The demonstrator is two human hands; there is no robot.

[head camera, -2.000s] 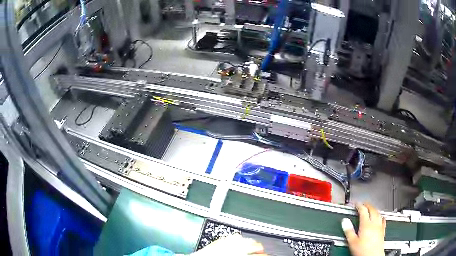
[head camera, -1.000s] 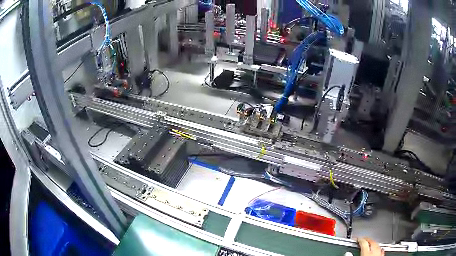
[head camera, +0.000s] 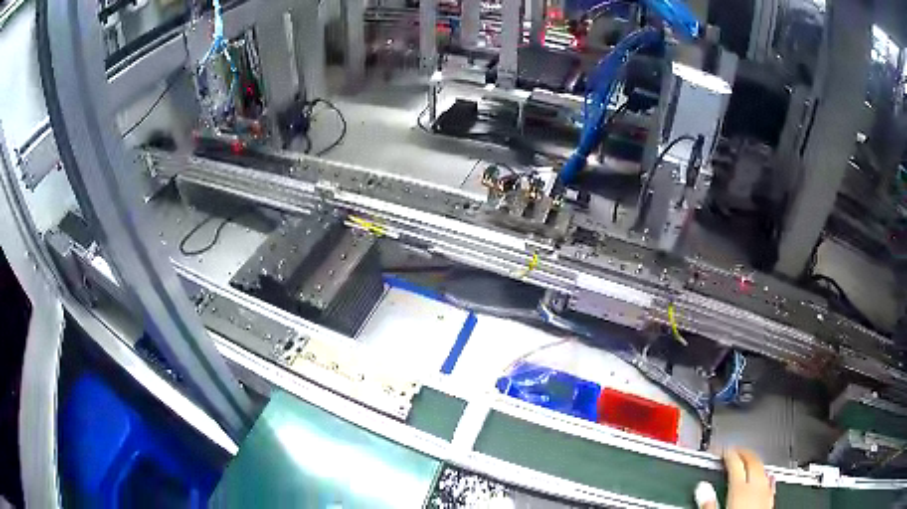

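My right hand (head camera: 746, 483) is at the lower right, cut off by the bottom edge. Its fingertips rest on the far rail of the green conveyor belt (head camera: 577, 459), with the thumb apart over the belt; no part shows in it. My left hand is out of the picture. Small shiny metal parts (head camera: 471, 491) lie on a dark panel at the bottom edge, beside the green tabletop (head camera: 328, 459). A pale fixture plate (head camera: 348, 375) with holes sits on the belt's left part.
Beyond the belt are a blue bin (head camera: 550, 388) with clear plastic in it and a red bin (head camera: 638, 415). A black ribbed block (head camera: 313, 268) stands left of them. A grey upright frame (head camera: 129, 239) crosses the left side. A long metal rail (head camera: 448, 245) runs behind.
The view has tilted up, then slightly back down. My left hand, seen over the small parts two seconds ago, has left the picture. My right hand remains at the belt's far rail.
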